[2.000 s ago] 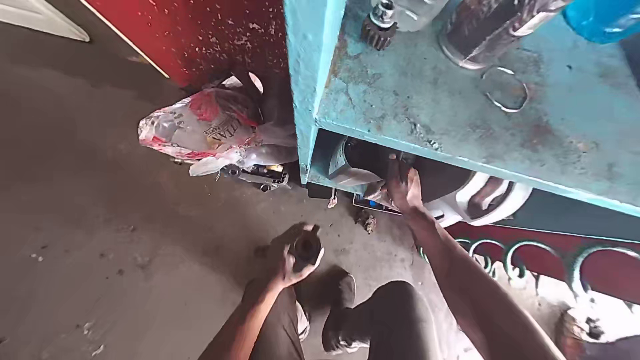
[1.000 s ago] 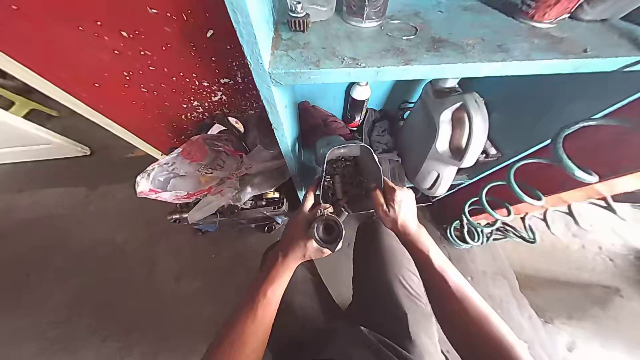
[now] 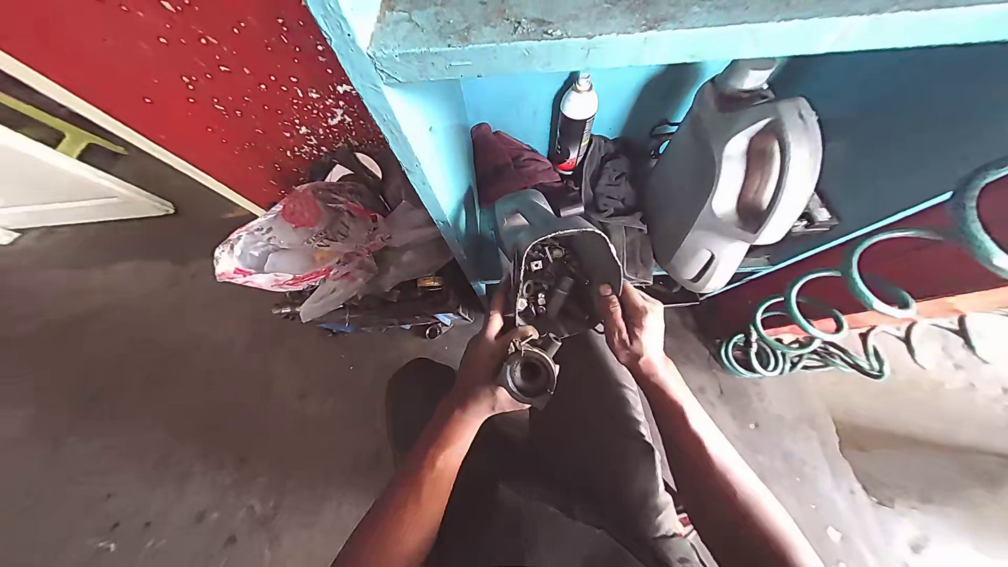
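Note:
A cut-open plastic container (image 3: 526, 211) full of small metal hardware (image 3: 555, 287) is between my hands, just in front of the low shelf. My left hand (image 3: 488, 366) grips a round hollow metal part (image 3: 529, 375) with a clamp-like piece on its rim, and its fingers also touch the container's left side. My right hand (image 3: 636, 327) holds the container's right wall, the thumb at the cut edge. Behind the container lie a maroon cloth (image 3: 512, 165) and a dark cloth (image 3: 614, 185). A spray can (image 3: 576, 122) stands there too.
A grey plastic jug (image 3: 728, 181) leans on the lower shelf, under the blue shelf edge (image 3: 669, 49). Coiled green hose (image 3: 803, 339) hangs and lies at the right. A filled plastic bag (image 3: 307, 236) rests left of the blue upright (image 3: 425, 181), above metal parts on the floor.
The right hand, reaching under the shelf two seconds ago, now holds the hardware container, which has come out toward my lap. The left hand, with the round part, has moved beside it. The view has shifted.

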